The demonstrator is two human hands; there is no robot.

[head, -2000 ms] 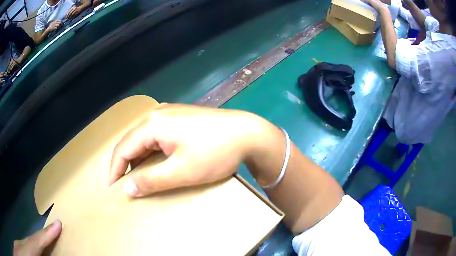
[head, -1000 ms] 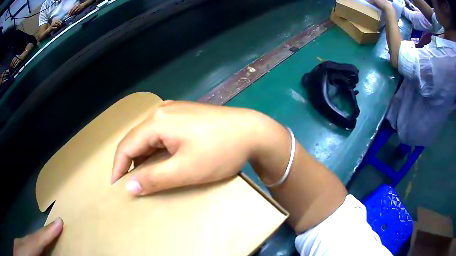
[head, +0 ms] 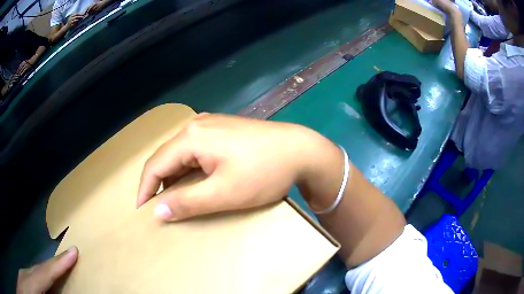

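Note:
A brown mailer box [head: 230,258] fills the lower part of the view, its broad tan face up. Its rounded tuck flap [head: 118,155] sticks out at the far left side, with a notch at its near corner. My right hand [head: 224,166] rests on the box face, fingers curved, thumb and fingertips apart, with nothing visible between them. My left hand [head: 49,273] is at the lower left, cut off by the view, its thumb on top of the box's left edge and its other fingers hidden. The box's inside cannot be seen.
A black ring-shaped bundle [head: 390,109] lies on the green bench [head: 345,155]. Two cartons [head: 419,26] lie at the far end beside a person in a pale shirt [head: 497,97]. A blue stool [head: 451,252] and an open carton [head: 499,270] are at the lower right. The dark conveyor [head: 143,57] runs at the left.
The box, both hands and the bench things all appear slightly farther right in the view. Both hands keep nearly the same pose on the box.

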